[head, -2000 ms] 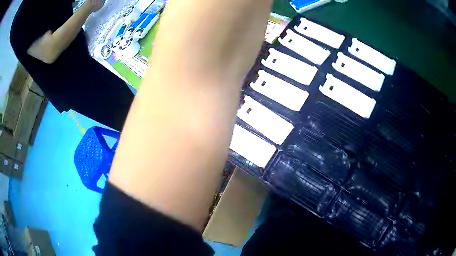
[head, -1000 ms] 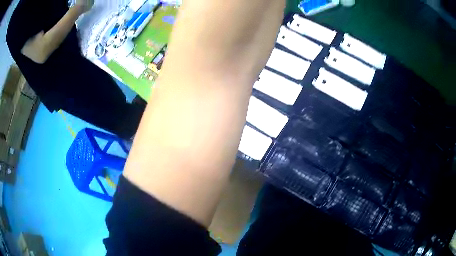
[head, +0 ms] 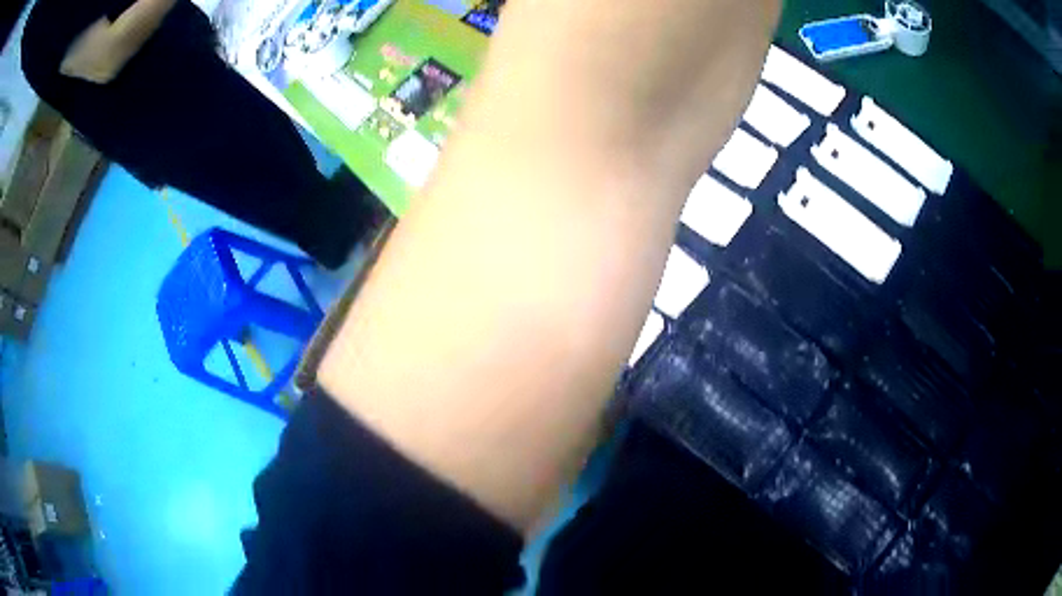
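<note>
A bare forearm of mine with a black sleeve crosses the middle of the view and runs out at the top edge; its hand is cut off. The other hand is not in the picture. White handle covers (head: 841,224) lie in two rows in a black blister tray (head: 745,396) at the right. The forearm hides part of the left row. An open fan body (head: 844,37) with blue inside lies on the green belt (head: 990,128) beyond the tray, its round head to the right.
Another person in black (head: 221,128) is at the upper left, beside a yellow-green sheet (head: 379,58) with fan parts and small pieces. A blue stool (head: 221,303) stands on the blue floor. Cardboard boxes (head: 41,198) are at the far left.
The view has shifted. My forearm now lies further right in the picture and hides more of the left row of covers. The open fan body beyond the tray shows more fully.
</note>
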